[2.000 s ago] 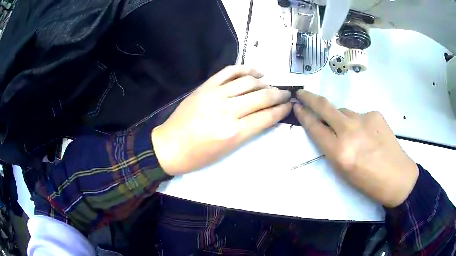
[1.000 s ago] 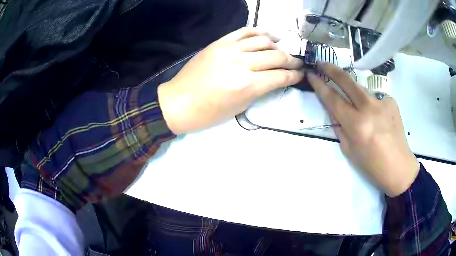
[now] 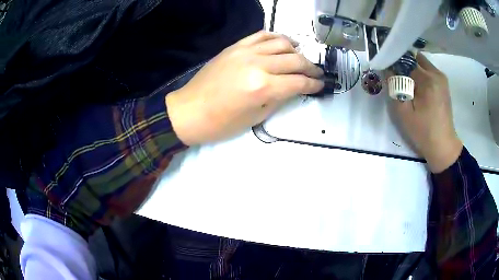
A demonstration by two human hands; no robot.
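The waistband end [image 3: 327, 86], a small dark folded strip, lies at the presser foot [image 3: 330, 61] beside the shiny needle plate [image 3: 348, 70]. My left hand [image 3: 249, 87] holds it down with the fingertips at its left side. The black jeans body [image 3: 180, 33] spreads to the left, partly under my left forearm. My right hand [image 3: 425, 109] is off the cloth, at the right behind the white ribbed knob [image 3: 401, 87]. Its fingertips are hidden by the machine head, so I cannot tell whether it holds anything.
The white machine head [image 3: 418, 27] overhangs the work at the upper right. The white table [image 3: 295, 191] has a curved front edge above my plaid-clothed lap [image 3: 219, 254]. A dark seam line of the machine bed runs across it.
The waistband end has moved up from the table to the presser foot with my left hand. My right hand has let go of it and moved right, behind the machine head's knob.
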